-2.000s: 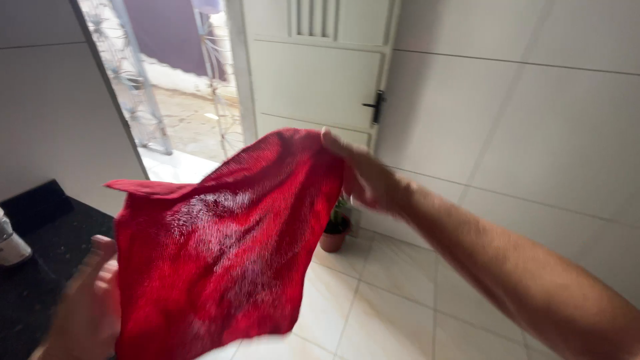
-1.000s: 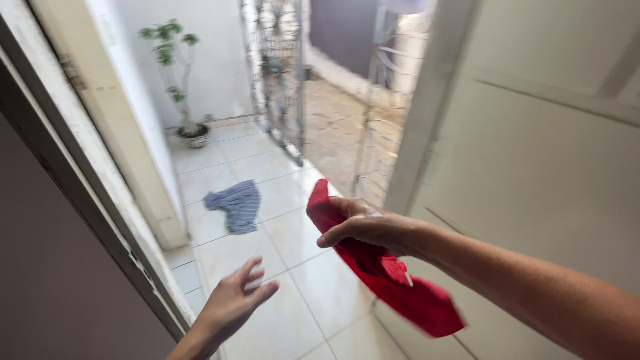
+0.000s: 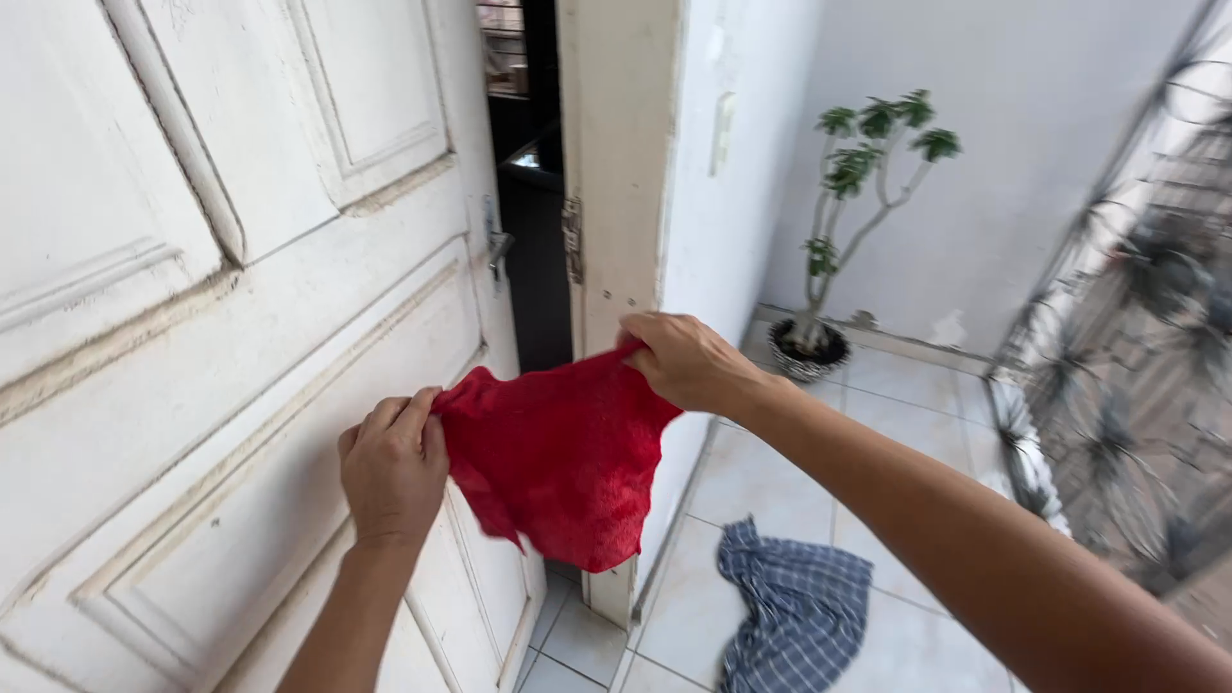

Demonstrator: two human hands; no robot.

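A red cloth (image 3: 568,457) hangs stretched between my two hands, in front of a white panelled door and its frame. My left hand (image 3: 397,462) grips the cloth's upper left corner, close to the door's face. Higher up, my right hand (image 3: 688,361) pinches the upper right corner. The lower edge of the cloth hangs loose. A blue checked cloth (image 3: 804,606) lies crumpled on the tiled floor, below my right forearm.
The white door (image 3: 250,318) stands ajar at the left, with a metal handle (image 3: 499,248) near its edge. Beside it is the door frame (image 3: 621,173). A potted plant (image 3: 810,346) stands by the far wall. An ornate metal gate (image 3: 1107,385) is at the right.
The view has swung left to the panelled door. One second ago only my right hand held the bunched red cloth; now my left hand holds it too, and it is spread out.
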